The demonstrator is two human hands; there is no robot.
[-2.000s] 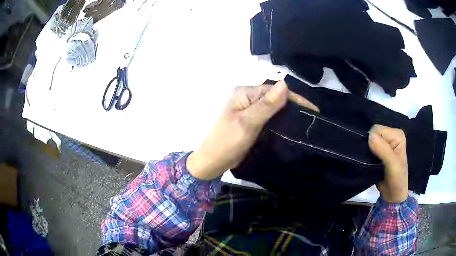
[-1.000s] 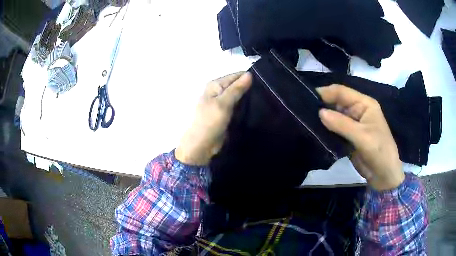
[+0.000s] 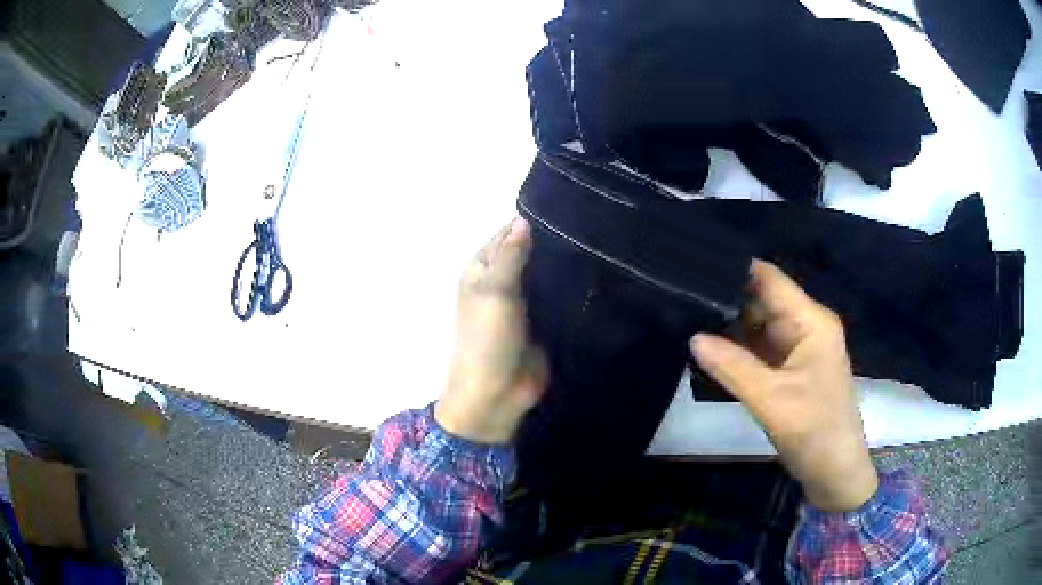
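Note:
A black garment piece (image 3: 594,331) hangs from the table edge over my lap. Its straight hem band (image 3: 651,234) slants down to the right, bordered by thin pale lines. My left hand (image 3: 495,326) holds the left end of the piece, its fingertips partly hidden behind the cloth. My right hand (image 3: 794,366) is at the lower right end of the band, with thumb and forefinger apart at the corner. Whether its other fingers grip the cloth is hidden.
A black stack (image 3: 731,80) lies behind the piece. Another black piece (image 3: 880,286) lies flat to the right. Shears (image 3: 263,269) lie at left, near a grey-white bundle (image 3: 169,192) and brown bundles (image 3: 211,86). Dark panels (image 3: 977,46) lie top right.
The thread seen on the band two seconds ago no longer shows. The band has tilted down to the right, and my right hand has moved from its far end to its lower corner, its fingers loosening.

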